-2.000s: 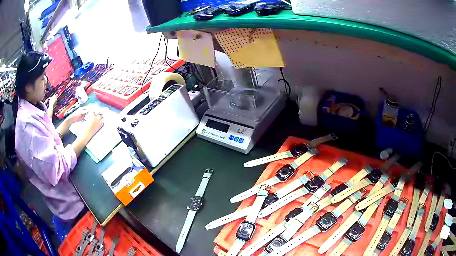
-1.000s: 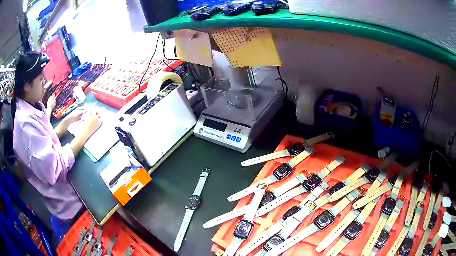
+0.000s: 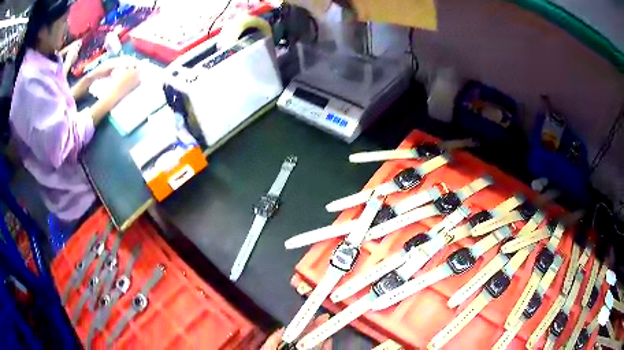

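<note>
Many smartwatches with long pale straps lie spread over a red tray (image 3: 311, 268) on the right. The nearest one (image 3: 344, 256) has glare on its face, and its strap runs down to the bottom edge. Fingertips, seemingly of my left hand (image 3: 297, 336), show at that edge on both sides of this strap's lower end. The rest of the hand is cut off, and a firm grip cannot be told. Another watch's strap (image 3: 388, 284) also ends near these fingers. My right hand is not in view. A single grey-blue strap watch (image 3: 265, 206) lies apart on the dark bench.
A digital scale (image 3: 321, 109), a white boxy machine (image 3: 236, 89) and an orange-and-white carton (image 3: 179, 179) stand behind. Grey-strap watches (image 3: 123, 284) lie on a lower left red tray (image 3: 195, 321). A person in pink (image 3: 48, 130) works at the left. Blue bins (image 3: 557, 160) stand at the back right.
The view has tilted down, showing more of the lower left tray. Fingertips have come in at the bottom edge. The nearest watch appears slightly shifted left among the others.
</note>
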